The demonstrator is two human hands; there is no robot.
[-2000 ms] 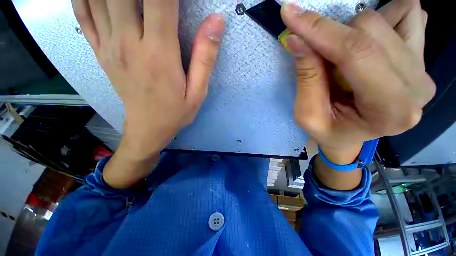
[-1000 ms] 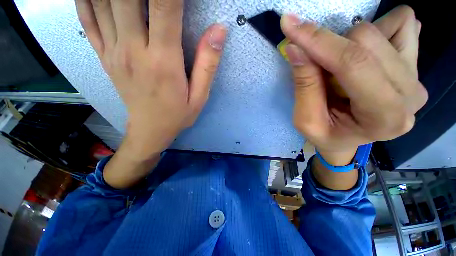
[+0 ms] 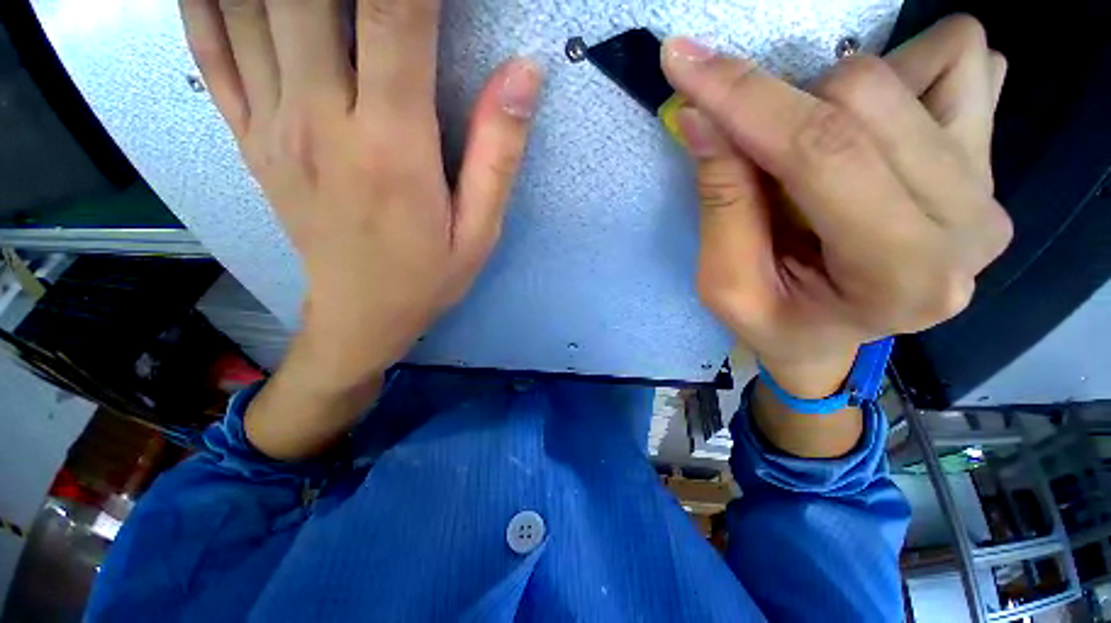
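Observation:
The speckled metallic top cover (image 3: 585, 243) of a unit lies in front of me. My left hand (image 3: 366, 170) rests flat on it, palm down, fingers cut off by the top edge, holding nothing. My right hand (image 3: 841, 195) grips a utility knife with a yellow handle (image 3: 673, 118), mostly hidden in the fist. Its dark angled blade (image 3: 631, 68) points left, its tip at a cover screw (image 3: 576, 50). Another screw (image 3: 848, 48) sits to the right, beside my right fingers.
A second unit with a dark end (image 3: 1036, 292) lies at the right. A metal rail (image 3: 104, 242) runs at the left. A metal rack (image 3: 987, 517) stands at the lower right, and dark items (image 3: 134, 323) lie below the rail.
My right hand and the knife have shifted slightly left and now sit a little lower than two seconds ago. The blade tip stays at the same screw. My left hand has barely moved.

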